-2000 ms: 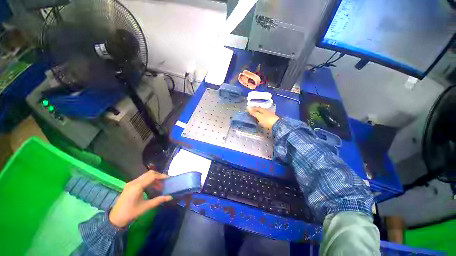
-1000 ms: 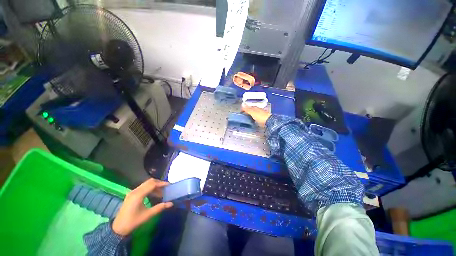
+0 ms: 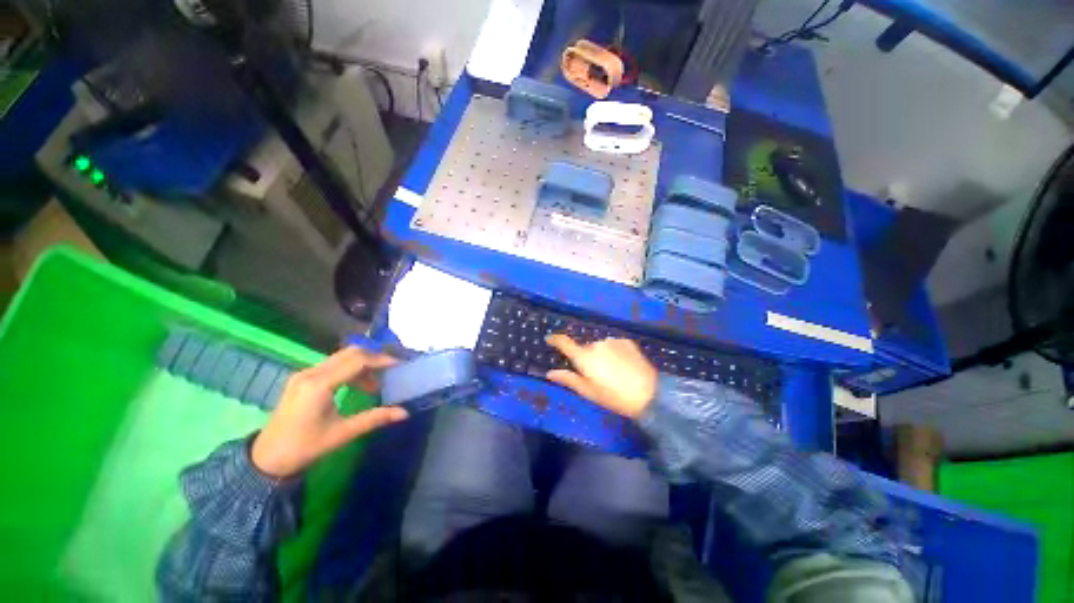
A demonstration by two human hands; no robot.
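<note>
My left hand (image 3: 320, 410) holds a blue-grey housing (image 3: 429, 379) between thumb and fingers, beside the front table edge and near the green bin. My right hand (image 3: 607, 371) is over the black keyboard (image 3: 518, 333), index finger extended onto the keys, holding nothing. Another blue-grey housing (image 3: 576, 186) sits on the perforated plate (image 3: 481, 177). Behind it are a white oblong ring (image 3: 620, 127), a second blue piece (image 3: 538, 106) and an orange ring (image 3: 592, 68). A row of housings (image 3: 689, 242) stands right of the plate, with a few more (image 3: 775, 250) beside it.
The green bin (image 3: 141, 295) at left holds a row of housings (image 3: 224, 368). A white pad (image 3: 438, 309) lies left of the keyboard. A mouse (image 3: 794, 174) is at right rear. A fan stands on either side. A blue bin (image 3: 989, 542) is at lower right.
My right hand has left the housing on the plate and come down to the keyboard. My left hand still holds its housing. The view has tilted down, showing the row right of the plate.
</note>
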